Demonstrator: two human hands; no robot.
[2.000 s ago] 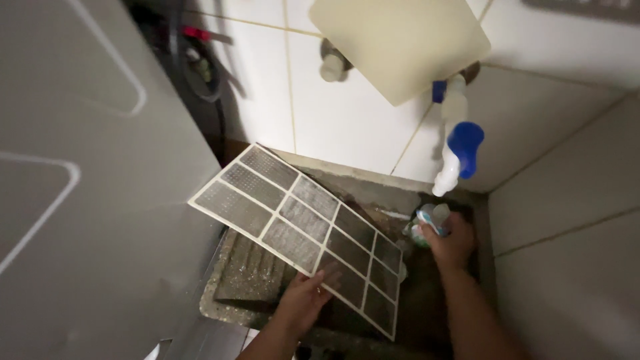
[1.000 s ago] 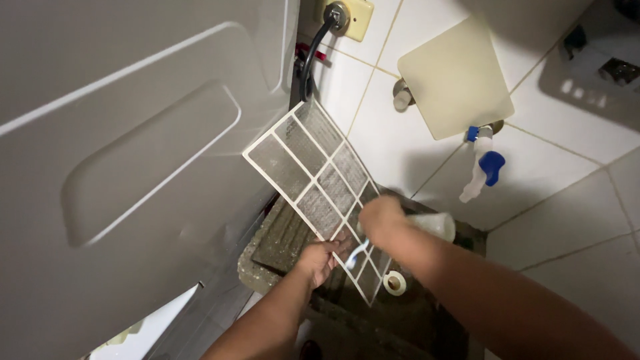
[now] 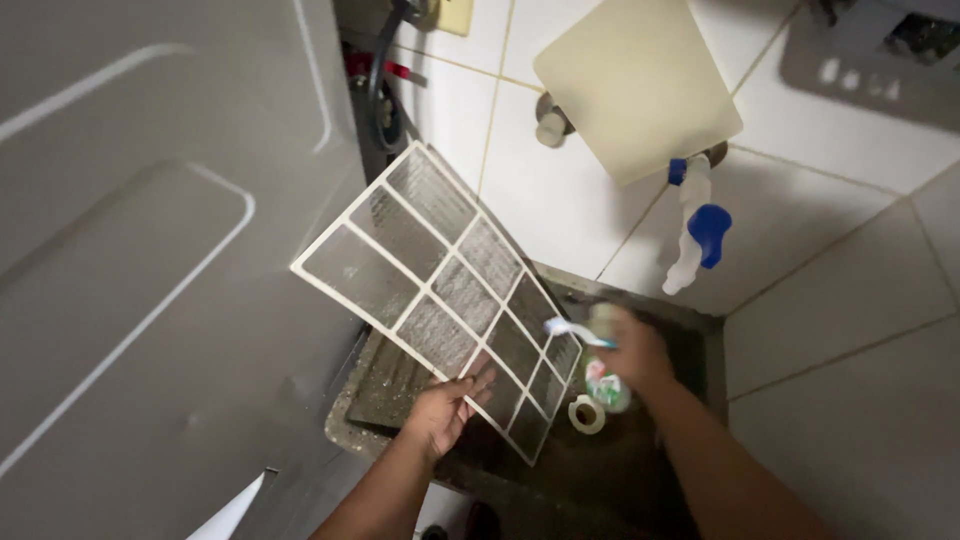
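A white-framed mesh air filter (image 3: 450,292) is held tilted above a stone laundry sink (image 3: 346,420). My left hand (image 3: 450,409) grips its lower edge, with fingers behind the mesh. To the right of the filter, my right hand (image 3: 637,349), blurred by motion, holds a toothbrush (image 3: 581,331) whose white and blue head points left at the mesh. A container with a red and green label (image 3: 606,386) shows just below that hand; whether the hand also holds it is unclear. Beneath it in the sink lies a pale ring-shaped piece (image 3: 586,415).
A white tap with a blue handle (image 3: 708,236) juts from the tiled wall over the sink. A cream square panel (image 3: 641,86) hangs beside a capped wall fitting (image 3: 551,127). On the left stands a large grey appliance side (image 3: 150,300); a dark hose (image 3: 379,90) runs behind it.
Two seconds ago my right hand was low in the sink; one second ago it was over the filter's lower part. Now it is off to the filter's right with the toothbrush. The left hand keeps its hold.
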